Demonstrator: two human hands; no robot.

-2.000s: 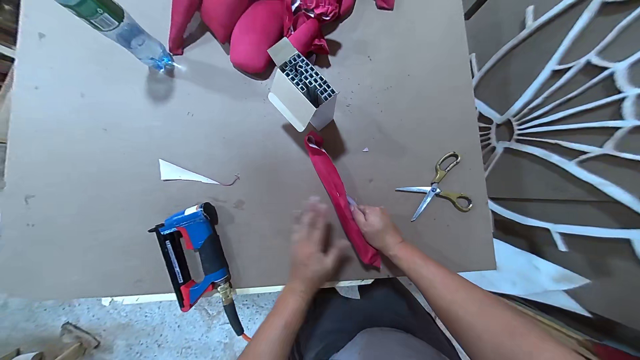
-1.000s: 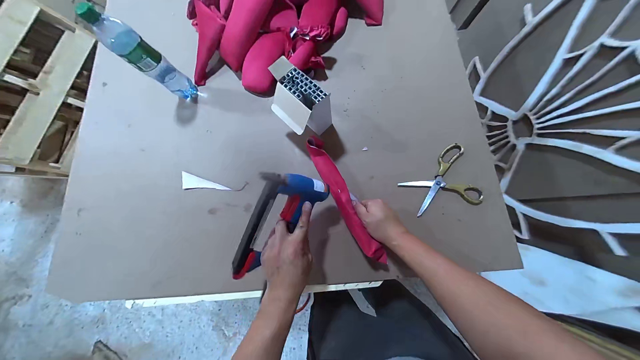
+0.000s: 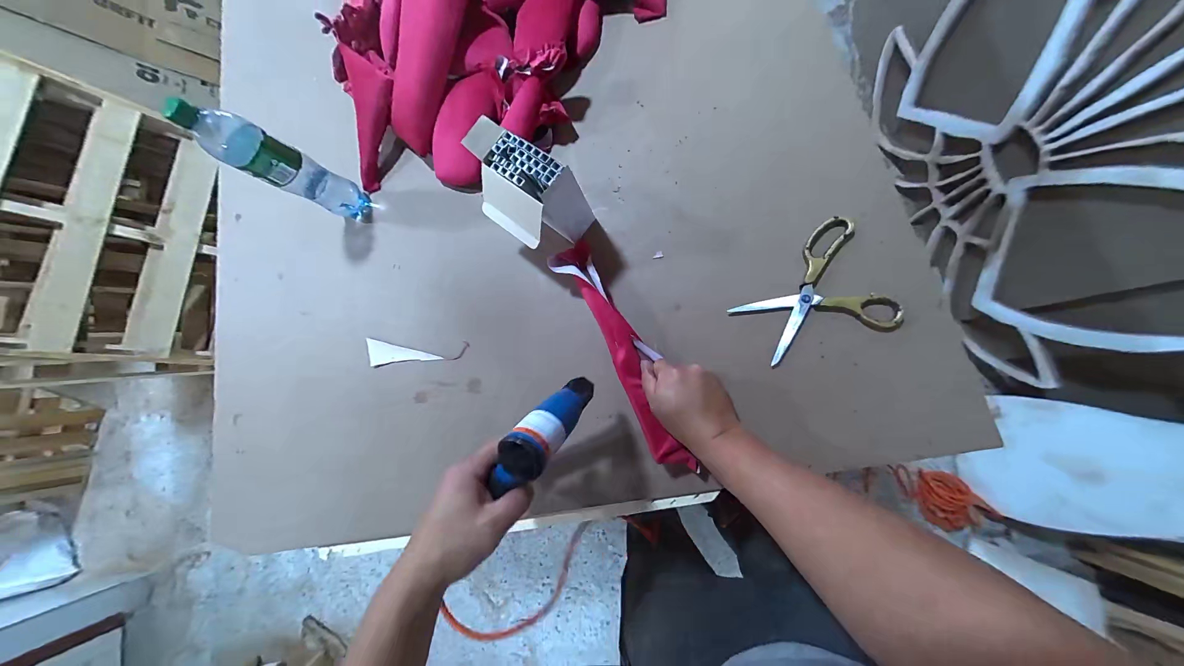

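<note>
My left hand (image 3: 476, 509) grips the handle of a blue pneumatic stapler (image 3: 541, 430), held above the table's front part with its nose pointing up and to the right. My right hand (image 3: 689, 402) holds the side of a narrow red fabric piece (image 3: 620, 342) against the table; a white strip shows along its edge. An open cardboard box of staples (image 3: 564, 208) stands at the far end of the fabric. Gold-handled scissors (image 3: 807, 298) lie spread to the right of my right hand. A white pointed scrap (image 3: 398, 352) lies to the left.
Stuffed red fabric shapes (image 3: 430, 83) are heaped at the table's far side. A plastic bottle (image 3: 268, 159) lies at the far left. White curved frames (image 3: 1017, 166) stand right of the table (image 3: 305, 462). Wooden pallets (image 3: 83, 231) stand left, and an orange hose (image 3: 518, 634) hangs below.
My left hand was empty at first, with the stapler lying on the table to the left; it then took hold of it. The stapler has since turned. My right hand stays on the red fabric.
</note>
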